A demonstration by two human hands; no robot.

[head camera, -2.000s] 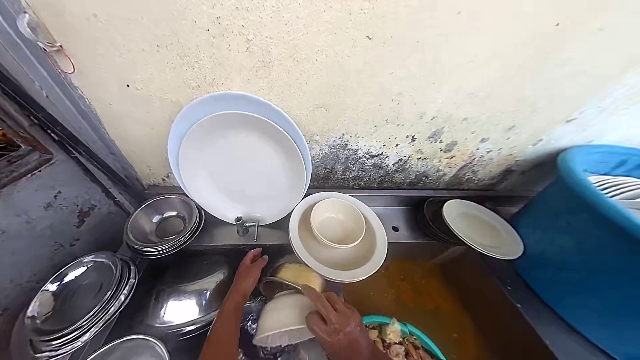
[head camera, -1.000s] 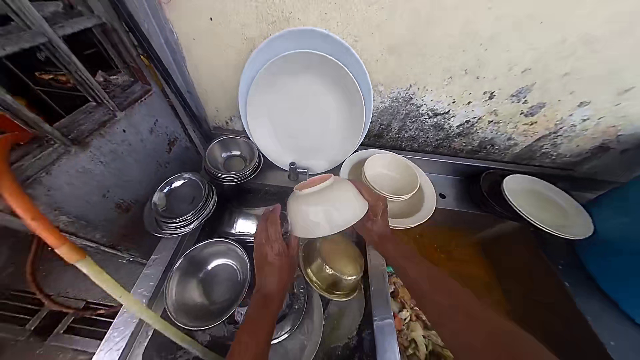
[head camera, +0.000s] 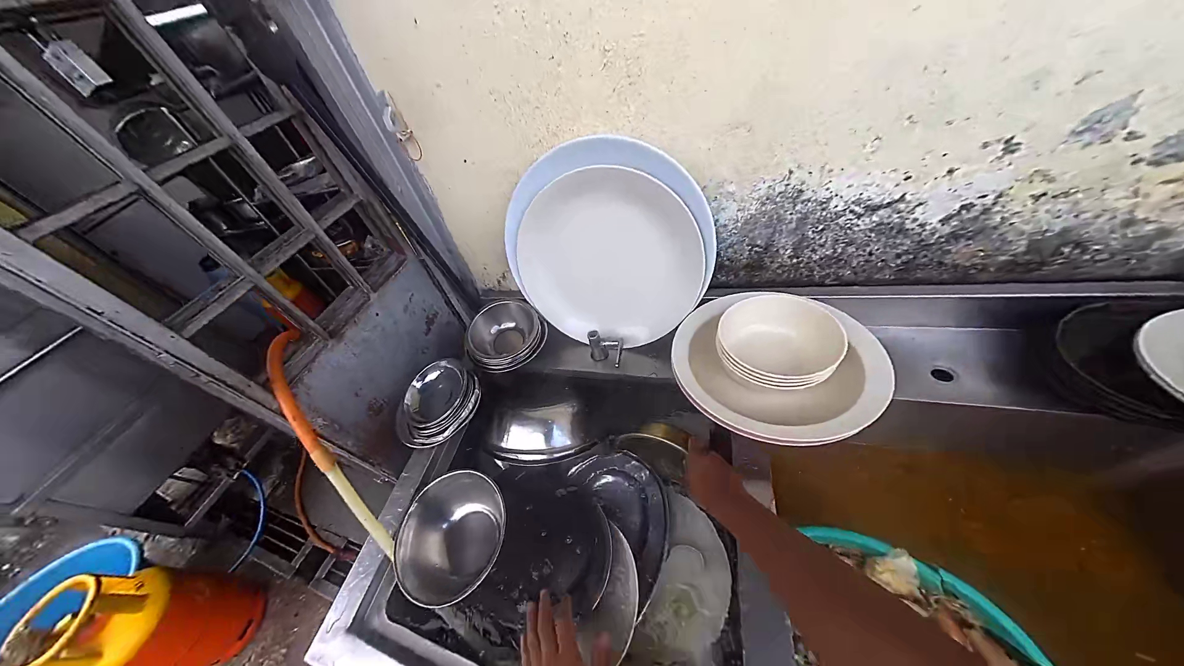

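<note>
My right hand reaches into the left basin and touches the side of a gold-toned metal bowl; its fingers are partly hidden. My left hand is at the bottom edge, fingers spread over dark, wet plates, apparently holding nothing. A steel bowl leans at the basin's left side, and an upturned steel bowl lies behind the plates. Stacked cream bowls sit in a large cream dish on the sink's ledge, right of the tap.
Two large round trays lean on the wall behind the tap. Small steel bowls and steel dishes are stacked at left, near an orange hose. Brown water fills the right basin, beside a teal-rimmed container of food scraps.
The cream bowl that was between my hands has left them; the cream stack stands taller. My right hand has moved to the gold-toned bowl, and my left hand is lower, over the plates.
</note>
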